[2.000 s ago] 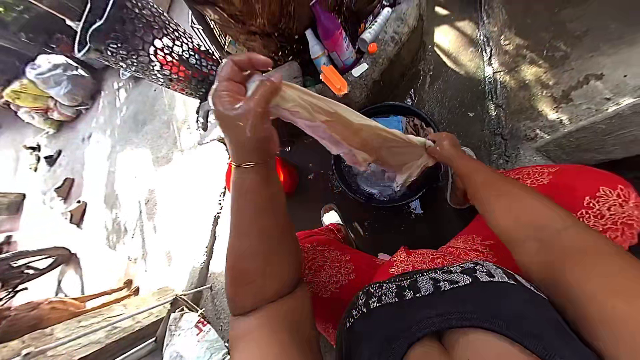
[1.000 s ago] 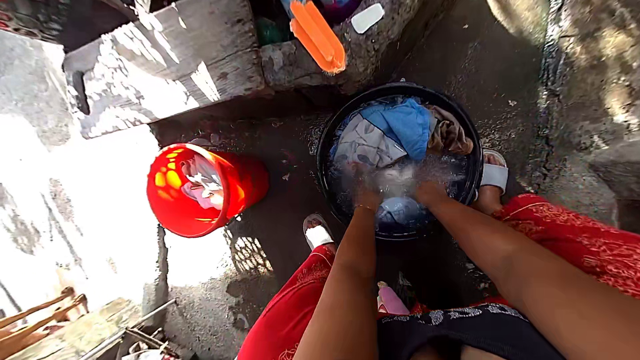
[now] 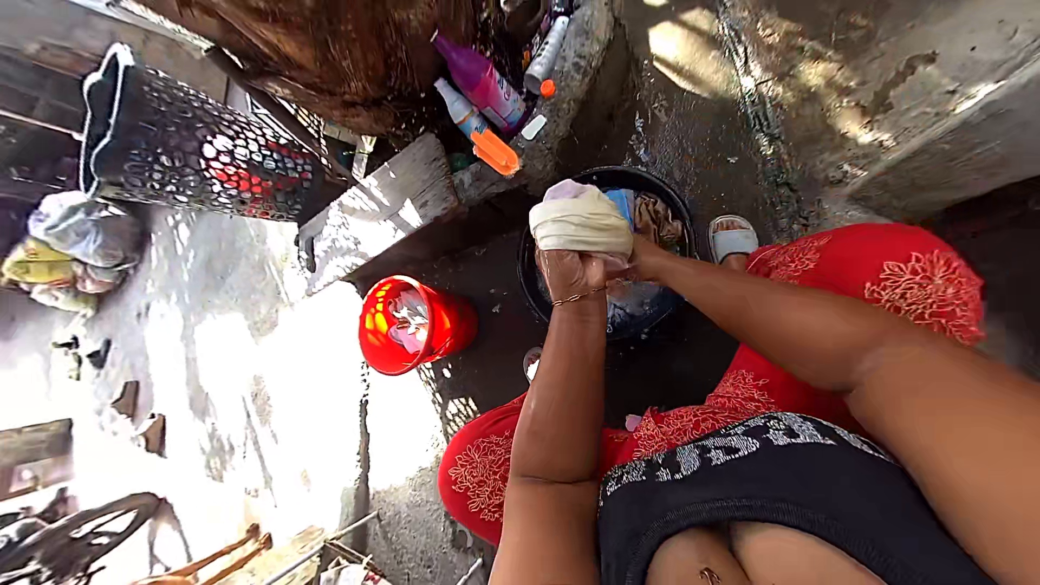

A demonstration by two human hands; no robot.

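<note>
A wet cream-coloured cloth (image 3: 578, 226), bunched up with a pinkish part, is held above the black basin (image 3: 693, 236). My left hand (image 3: 569, 272), with a bracelet at the wrist, grips its near side. My right hand (image 3: 646, 258) is closed on its right end; the fingers are partly hidden by the cloth. Beneath, the basin holds water, a blue cloth (image 3: 622, 205) and a brown cloth (image 3: 656, 221). Left of the basin, the red bucket (image 3: 455, 323) has pale and pink cloth (image 3: 409, 320) in it.
An orange-handled brush (image 3: 495, 153), a spray bottle (image 3: 460, 106) and a purple bottle (image 3: 481, 81) lie by the concrete edge (image 3: 581, 73). A perforated black hamper (image 3: 203, 146) stands at the upper left, near full plastic bags (image 3: 85, 231). A wheel (image 3: 114, 528) shows at the lower left.
Both hands have come up out of the basin water and now hold the cream cloth bunched. Two seconds ago it was stretched between them. The view has shifted.
</note>
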